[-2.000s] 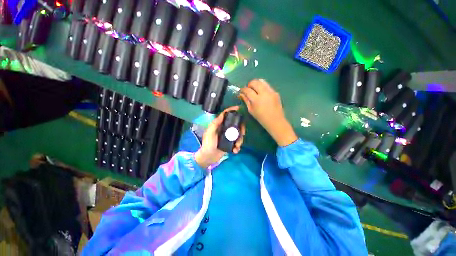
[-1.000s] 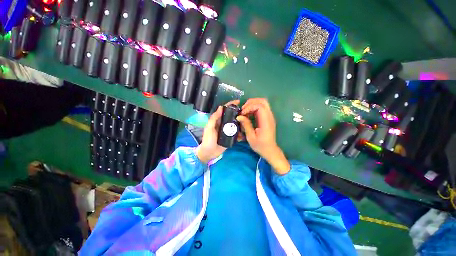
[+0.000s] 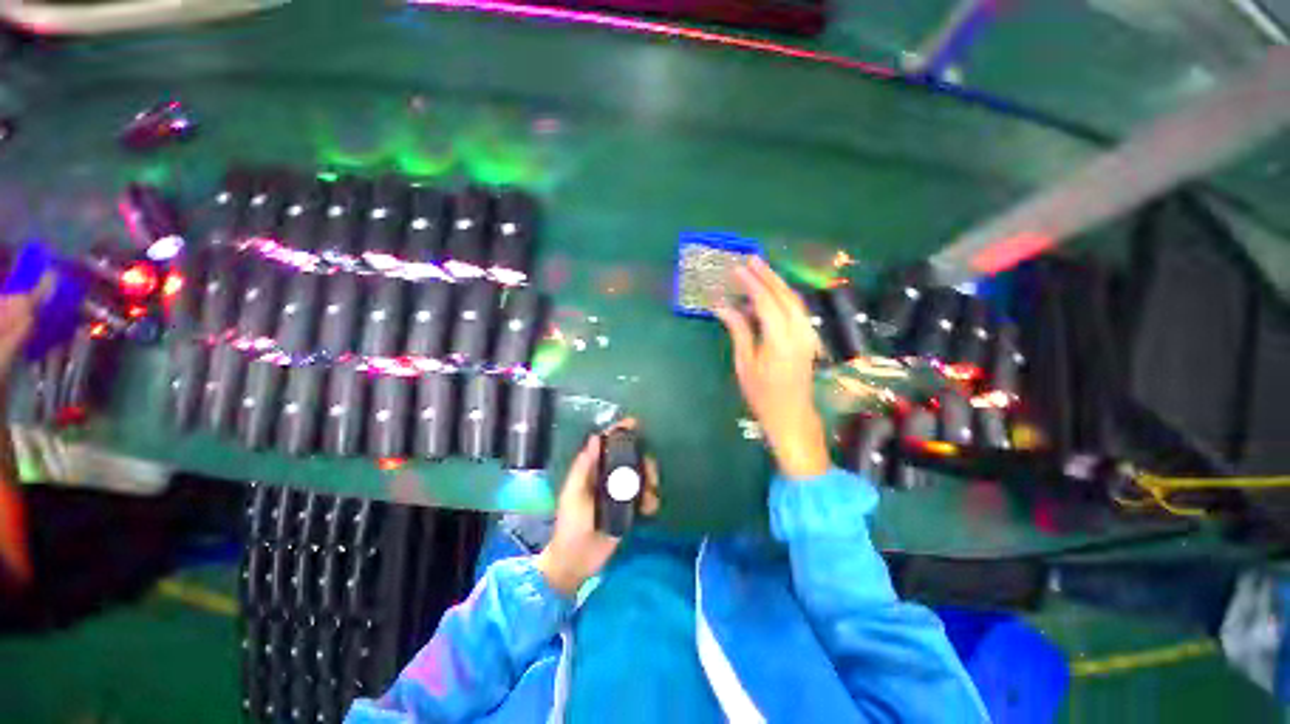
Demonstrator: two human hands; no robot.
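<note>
My left hand (image 3: pixel 576 516) holds a black cylindrical light-up unit (image 3: pixel 620 512) upright near the bench's front edge, its pale round disc facing up. My right hand (image 3: pixel 775 354) reaches over the small blue screw tray (image 3: pixel 683 287), its fingertips at the grey screws (image 3: pixel 705 277) on the tray's right side. Whether a screw is between the fingers cannot be made out. The frame is slightly blurred.
Rows of black units (image 3: pixel 337 333) stand at left with coloured glints between them. A looser group of units (image 3: pixel 941 347) lies at right near a yellow loop (image 3: pixel 1167 491). Stacked units (image 3: pixel 304 594) show below the bench edge. Another person's hand (image 3: pixel 14 328) is at the far left.
My right hand has left the held unit and moved up and forward to the screw tray. My left hand still holds the unit. The camera view has tilted up, showing more of the bench's far side.
</note>
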